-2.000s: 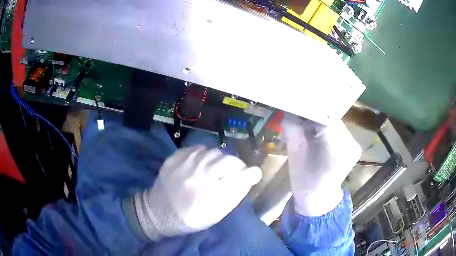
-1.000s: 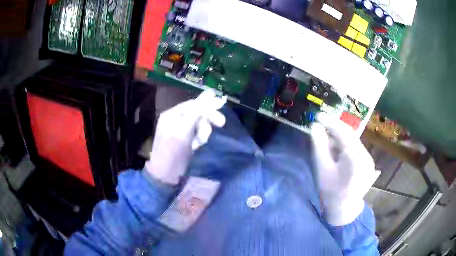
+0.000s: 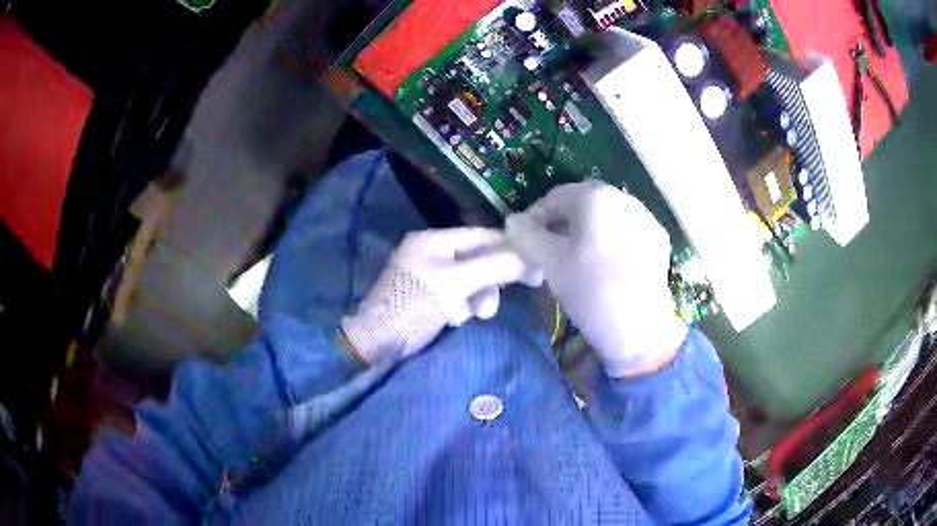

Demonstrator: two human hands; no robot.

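Note:
A large green circuit board lies component side up on a red mat, tilted in view. A long white heat sink crosses it and a second, finned heat sink stands near its far edge. My left hand, in a white glove, and my right hand, also gloved, meet at the board's near edge with fingertips together. Whether anything small is between the fingers cannot be seen. The right hand covers part of the board.
Dark-handled tools lie on the red mat at the far right, beyond the board. The green bench top is to the right. Another green board shows at the lower right. A red panel in a dark frame is at the far left.
The hands were apart a second ago and are now together at the board's near edge. The view has turned, so the board appears more steeply angled, with the tools behind it showing.

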